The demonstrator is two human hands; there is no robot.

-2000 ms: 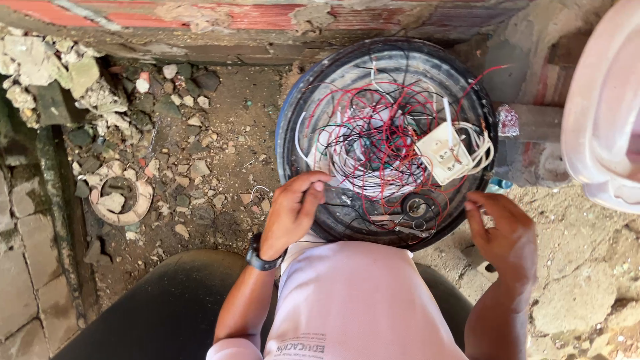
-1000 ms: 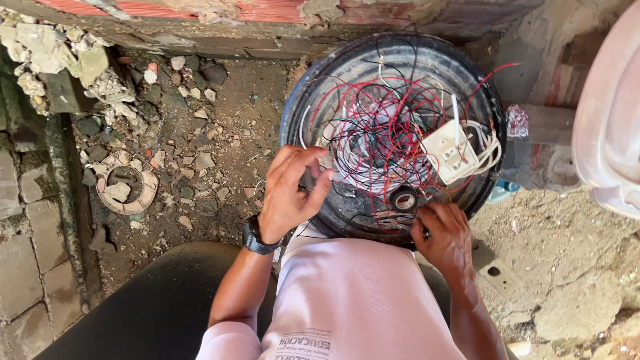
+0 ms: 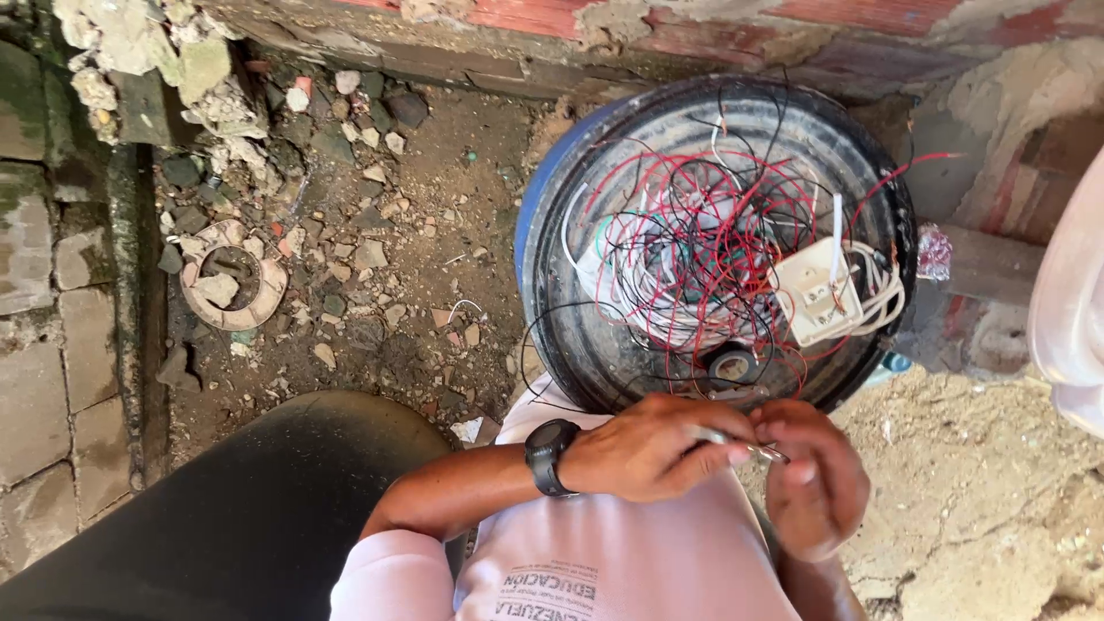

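Observation:
My left hand (image 3: pixel 660 448), with a black watch on its wrist, grips a small metal tool (image 3: pixel 768 451) whose exact kind is unclear. My right hand (image 3: pixel 815 479) is blurred, with its fingers bent around the tool's tip; whether it pinches anything cannot be told. Both hands are at the near edge of a round black drum lid (image 3: pixel 595 366). On the lid lies a tangle of red, black and white electrical wires (image 3: pixel 690 267). A white plastic electrical box (image 3: pixel 815 293) with a white cable sits to its right. A roll of black tape (image 3: pixel 731 366) lies just beyond my hands.
A brick wall (image 3: pixel 655 39) runs behind the drum. Rubble and a broken ring-shaped piece (image 3: pixel 274 289) lie on the dirt at left. A pale plastic container (image 3: pixel 1069 285) stands at the right edge. My dark-clothed leg (image 3: pixel 259 492) is at lower left.
My left hand has moved right and toward my body, and now holds the metal tool. My right hand has moved from the lid's edge to my left hand's fingers.

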